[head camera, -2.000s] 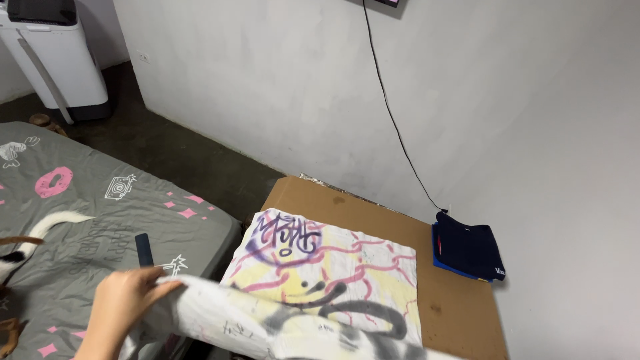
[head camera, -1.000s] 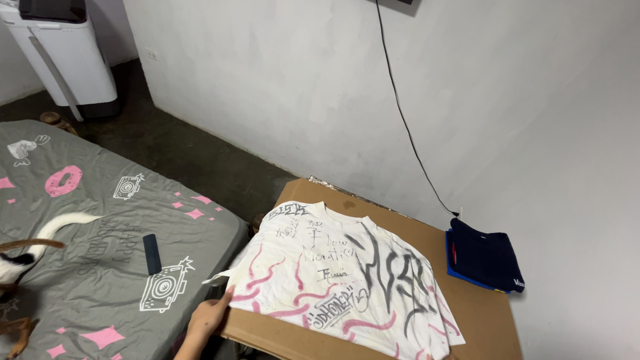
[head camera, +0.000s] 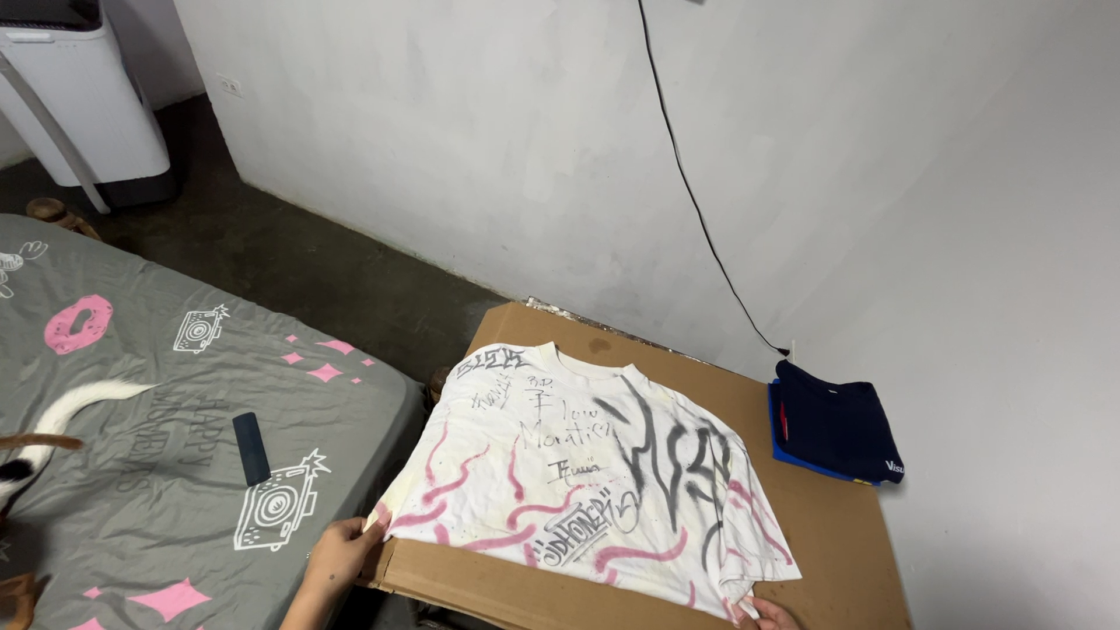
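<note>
A white T-shirt (head camera: 560, 464) with black and pink spray-painted marks and writing lies on a sheet of brown cardboard (head camera: 814, 542), its neckline toward the wall. Its lower part looks folded under or bunched, though how is not clear. My left hand (head camera: 341, 556) pinches the shirt's edge at the near left corner. At the bottom, my right hand (head camera: 763, 615) grips the near right part of the hem, partly cut off by the frame. Dark blue folded clothes (head camera: 836, 424) sit in a stack on the cardboard's far right corner.
To the left is a bed with a grey patterned sheet (head camera: 175, 385), holding a dark remote-like object (head camera: 251, 449) and part of a white, brown and black animal (head camera: 66, 411). A white washing machine (head camera: 83, 105) stands far left. A black cable (head camera: 682, 166) hangs down the grey wall.
Two seconds ago the shirt was partly lifted in my left hand, showing another painted layer. It now lies flatter on the cardboard, and my right hand has come into view at its hem.
</note>
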